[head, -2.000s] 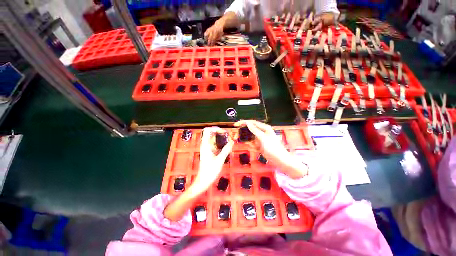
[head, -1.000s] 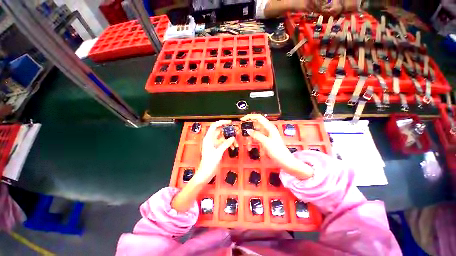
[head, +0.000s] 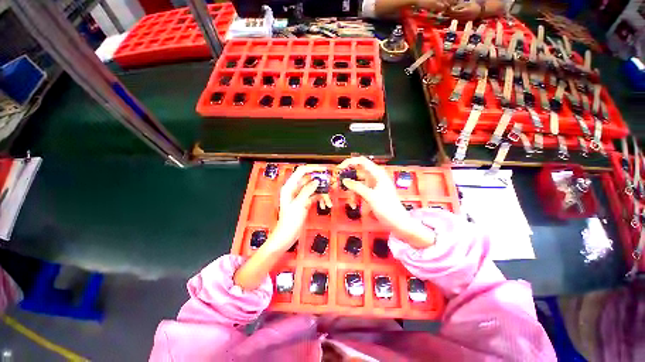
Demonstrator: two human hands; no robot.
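Note:
The red working tray (head: 303, 266) lies at the bench's near edge, with dark watch heads in many pockets. My left hand (head: 300, 196) holds a dark watch head (head: 321, 182) between thumb and fingers, above the tray's back rows. My right hand (head: 371, 188) holds another watch head (head: 348, 177) close beside it. The two heads are side by side with a small gap. The fingers partly cover both heads. Several watch heads in the front row shine white in glare, such as one watch head (head: 354, 285). My forearms hide some pockets.
A second compartment tray (head: 290, 113) sits behind on a dark green board with a ring-like piece (head: 339, 141). Strapped watches (head: 509, 92) fill red trays at right. A paper sheet (head: 495, 219) and red parts box (head: 566, 191) lie right. A metal post (head: 117, 106) stands left. Another person's hands (head: 463, 8) are behind.
The view has shifted, so the bench sits higher in the picture than one second ago. Both hands keep their watch heads; the left one's face now shows more glare. The other person's hands moved right since two seconds ago.

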